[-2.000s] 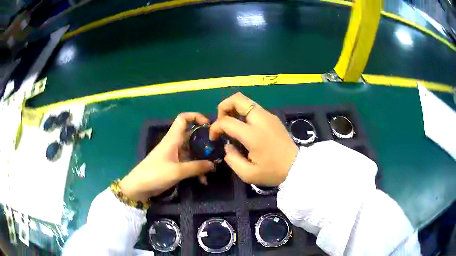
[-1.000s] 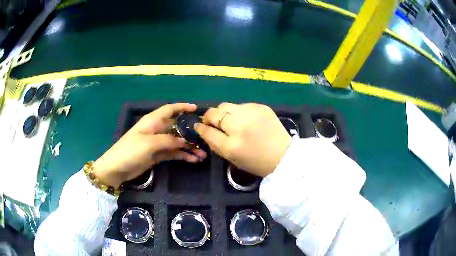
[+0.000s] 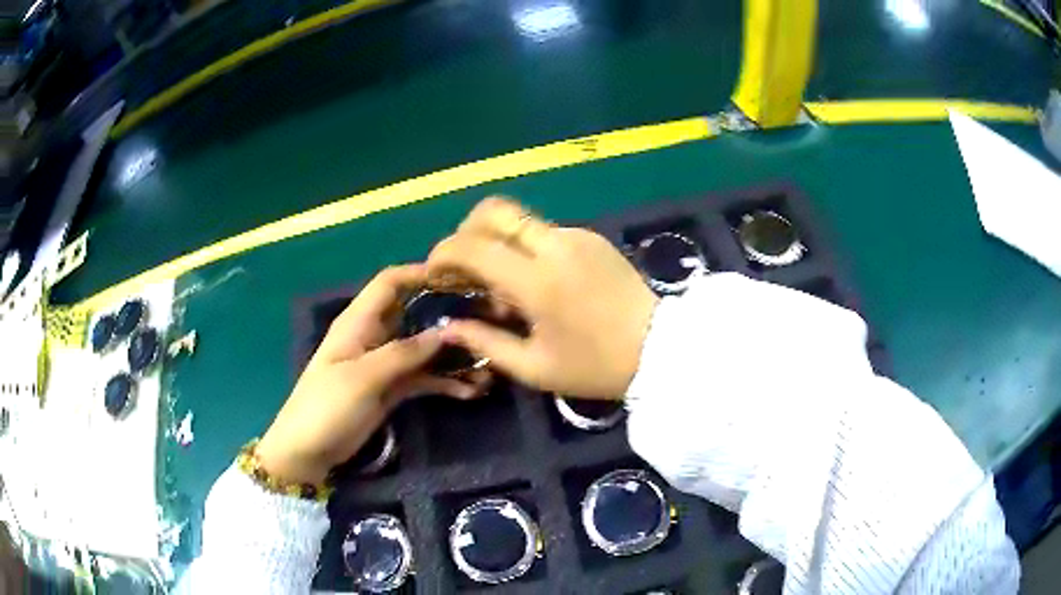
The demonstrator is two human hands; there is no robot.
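A round dark watch head (image 3: 440,314) with a shiny rim is held above the black foam tray (image 3: 471,436). My left hand (image 3: 370,366) grips it from the left, thumb on its near side. My right hand (image 3: 553,302) covers its right side, with the thumb on the dark face; the fingers are slightly blurred and hide part of the unit. Watch heads with silver rims sit in tray pockets, one at the front middle (image 3: 495,540) and one to its right (image 3: 626,511). The pocket below my hands holds no unit.
Several matte black discs (image 3: 143,349) lie on the white sheet (image 3: 111,477) at left. Pale scraps (image 3: 184,428) lie beside it on the green mat (image 3: 250,349). A yellow post (image 3: 776,58) stands behind the yellow-taped edge. A white paper (image 3: 1012,198) lies at far right.
The view has shifted and tilted. My right hand has closed further over the watch head, hiding more of it. My left hand still holds it.
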